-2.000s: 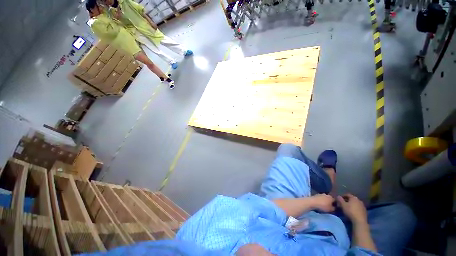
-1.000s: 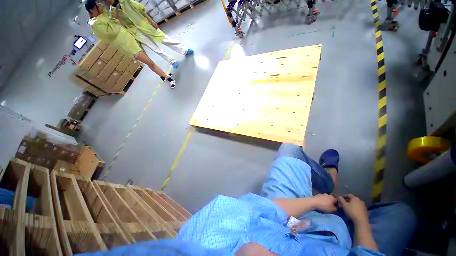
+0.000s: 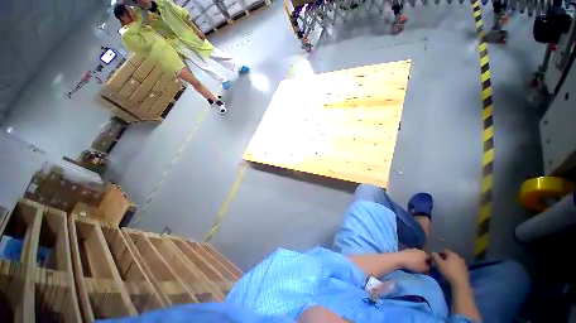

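Observation:
My left hand (image 3: 415, 260) and my right hand (image 3: 446, 262) are close together over my lap at the lower right. Their fingers are bent and almost meet. The hands are small in the picture, and I cannot tell whether anything is between the fingertips. The low, pale yellow wooden pallet (image 3: 354, 120) lies flat on the floor in front of my knees, with no carton on it. Neither hand touches it.
Slatted wooden pallets (image 3: 136, 265) stand at the lower left. Two people (image 3: 155, 47) stand by stacked cartons (image 3: 142, 88) at the upper left. A wheeled conveyor (image 3: 347, 11) is at the top. Black-yellow tape (image 3: 487, 145) and a yellow roll (image 3: 544, 192) are at the right.
The view has shifted slightly, so the pallet and surroundings sit a little further right and down. My hands stay together over my lap.

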